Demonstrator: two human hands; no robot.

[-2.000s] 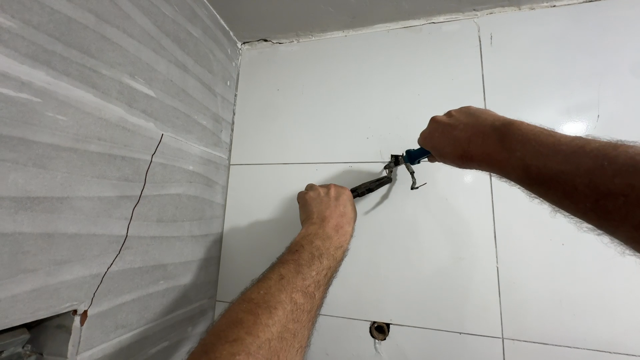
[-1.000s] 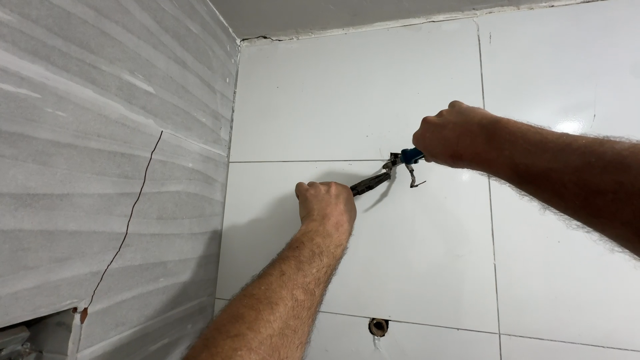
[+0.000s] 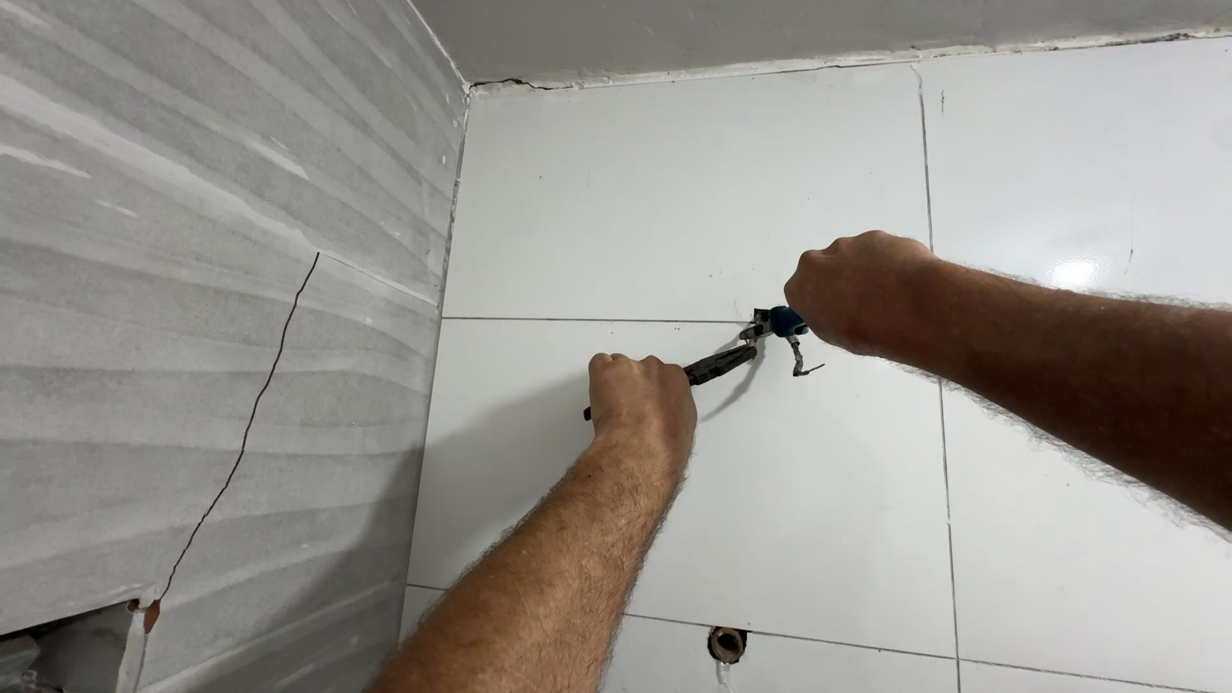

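Note:
My left hand (image 3: 642, 399) is closed around a dark pair of pliers (image 3: 722, 366), whose tip reaches up and right to a wire end at a small hole in the white wall tile (image 3: 577, 221). At the right of that hole, my right hand (image 3: 857, 289) grips a blue-handled hand tool (image 3: 787, 322); its exact kind cannot be told, as the fingers hide most of it. Just below the blue part hangs a short bent wire (image 3: 798, 358), its bare-looking end pointing right. Where the two tools meet the wires is small and partly hidden.
A grey wall with streaks (image 3: 192, 289) stands at the left, crossed by a long thin dark line (image 3: 255, 414). At its lower left is a cut opening (image 3: 77, 645). A round pipe opening (image 3: 727, 644) sits in the tile below my hands. The grey ceiling (image 3: 770, 34) runs above.

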